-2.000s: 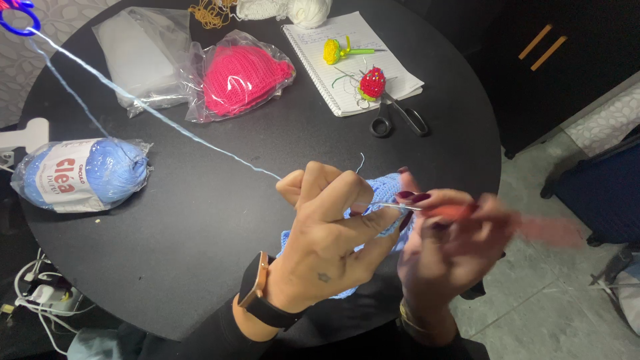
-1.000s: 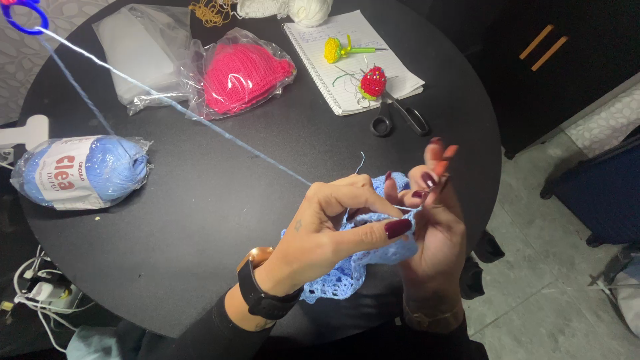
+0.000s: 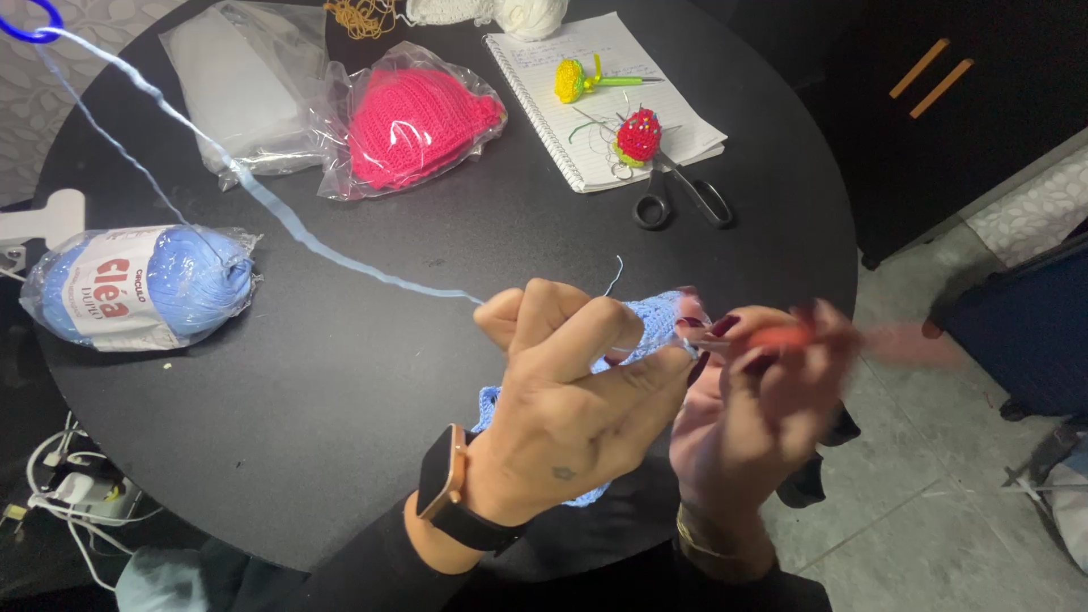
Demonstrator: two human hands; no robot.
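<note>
My left hand (image 3: 565, 382), with a watch on its wrist, pinches the edge of a light blue crochet piece (image 3: 654, 319); the working yarn (image 3: 289, 223) runs to its fingers. In my right hand (image 3: 756, 399), blurred by motion, is a crochet hook (image 3: 778, 339) with a red handle, its metal tip at the stitches by my left fingertips. Much of the blue piece is hidden behind my left hand. The yarn comes from a blue ball (image 3: 174, 285) in plastic wrap and passes through a blue ring (image 3: 34, 34) at the upper left.
On the round black table (image 3: 340, 425) lie a bagged pink crochet piece (image 3: 421, 127), a plastic bag with white content (image 3: 242, 85), a spiral notebook (image 3: 544, 93), black-handled scissors (image 3: 653, 211), a red crochet strawberry pincushion (image 3: 639, 134) and white yarn (image 3: 531, 15). White cables (image 3: 72, 489) hang beyond the left edge.
A second ago my right fingers were raised and spread with the blue piece more exposed; now the hook is level at the stitches. My left hand has turned, its back covering more of the piece.
</note>
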